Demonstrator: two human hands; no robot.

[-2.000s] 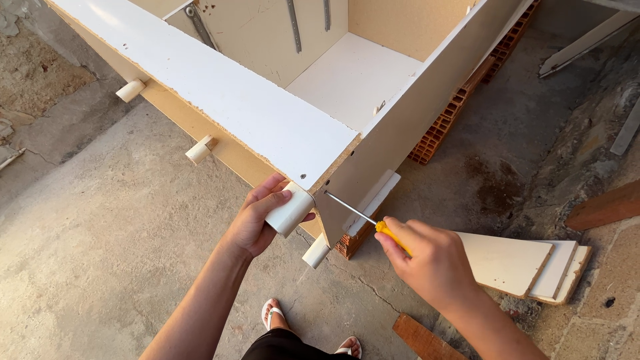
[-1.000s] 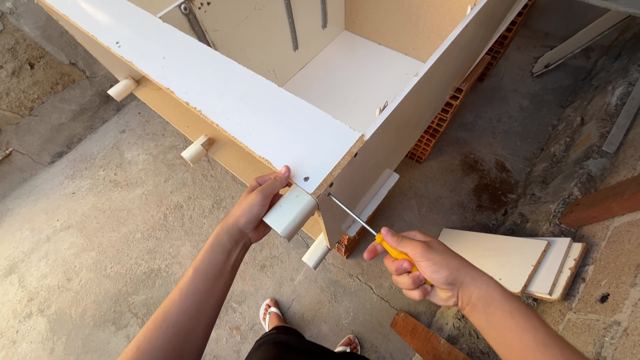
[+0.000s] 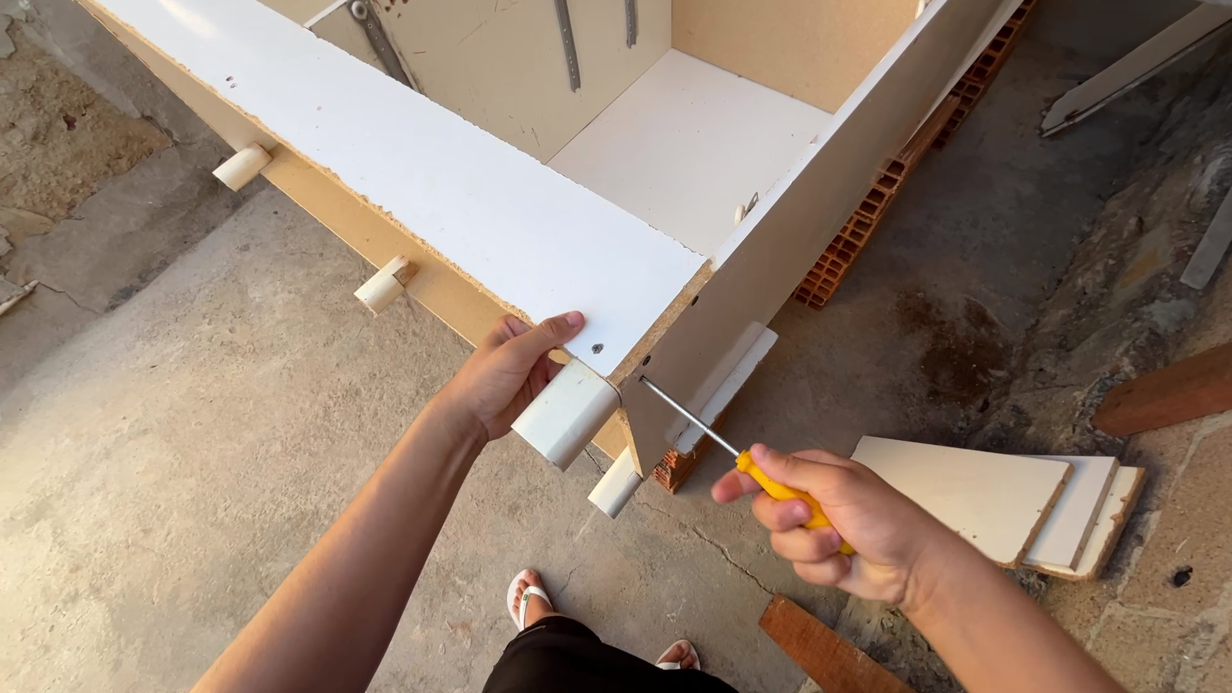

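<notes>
A white particleboard panel (image 3: 462, 183) forms the near top edge of a box-shaped cabinet carcass. My left hand (image 3: 515, 371) grips its corner, thumb on the white face beside a small screw hole, fingers hidden beneath. A white block-like leg (image 3: 566, 414) sticks out at that corner, against my hand. In my right hand (image 3: 818, 515) is a screwdriver with a yellow handle (image 3: 784, 493). Its metal shaft meets the cabinet's side panel (image 3: 760, 289) close to the corner, below two dark holes; whether a screw sits at the tip cannot be told.
More pale legs (image 3: 383, 285) project along the lower edge. Hollow red bricks (image 3: 857, 231) lie under the cabinet. White board offcuts (image 3: 962, 491) are stacked at right, with a reddish wooden piece (image 3: 828, 650) near my sandalled feet. A rough wall runs along the right.
My left hand has shifted from around the white leg to the panel's corner, its thumb now on top. The right hand's grip on the screwdriver has turned, with the tip still at the side panel.
</notes>
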